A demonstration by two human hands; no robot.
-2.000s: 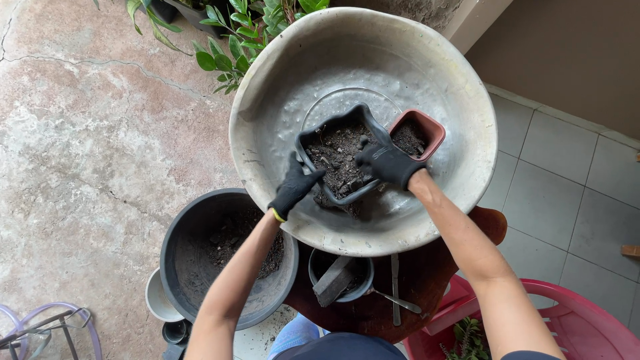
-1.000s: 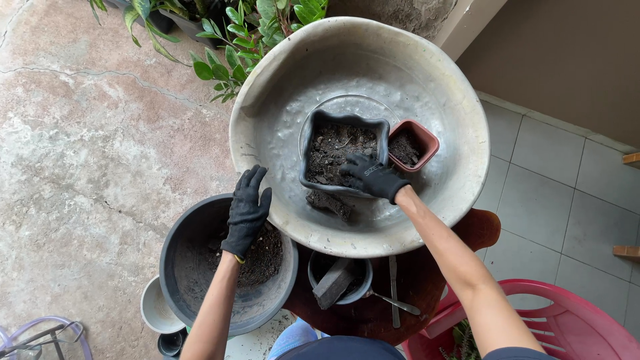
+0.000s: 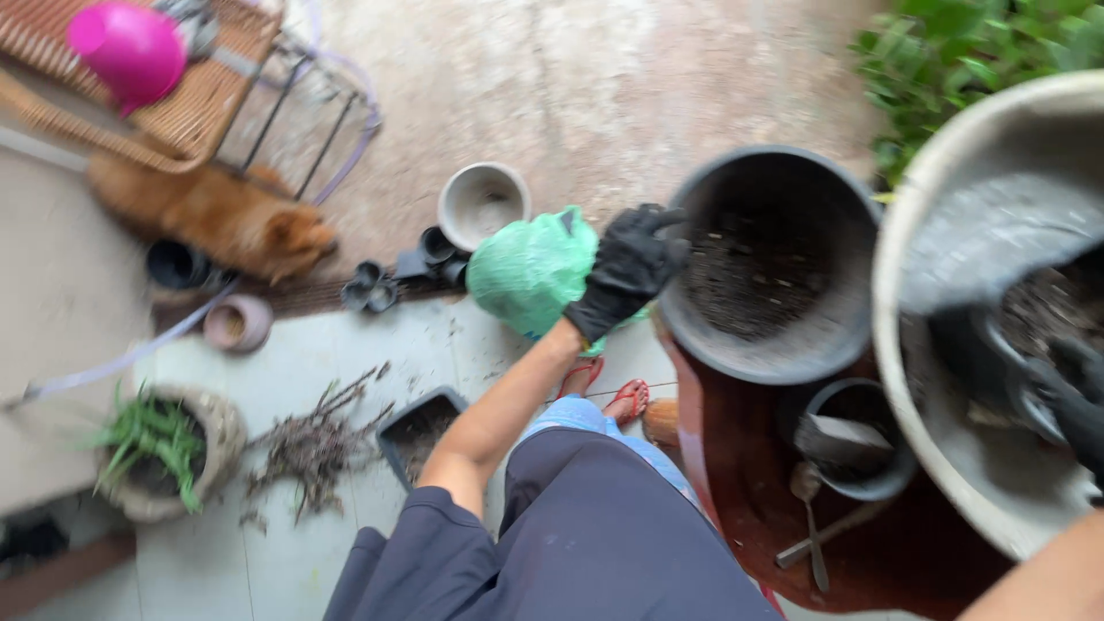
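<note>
My left hand (image 3: 628, 263), in a black glove, hovers between a green plastic bag (image 3: 530, 267) and a large dark plastic tub (image 3: 772, 369) with soil inside; its fingers are apart and nothing shows in them. At the right edge, my right hand (image 3: 1069, 397), also gloved, is blurred and partly cut off. It lies at the near rim of a dark planter (image 3: 975, 354) of soil, which stands in a wide metal basin (image 3: 901, 285). Whether it grips the planter cannot be told.
A small bucket (image 3: 897, 483) with a grey block (image 3: 841, 442), a spoon (image 3: 815, 535) and another tool share the brown table (image 3: 742, 509). On the floor are a dog (image 3: 207, 211), a white pot (image 3: 485, 171), pulled plants (image 3: 315, 444), a potted plant (image 3: 220, 423) and a soil-filled tray (image 3: 398, 440).
The view has swung far to the left. My left hand has left the dark tub's near side and is now by the green bag. The planter looks tilted, where it stood level before.
</note>
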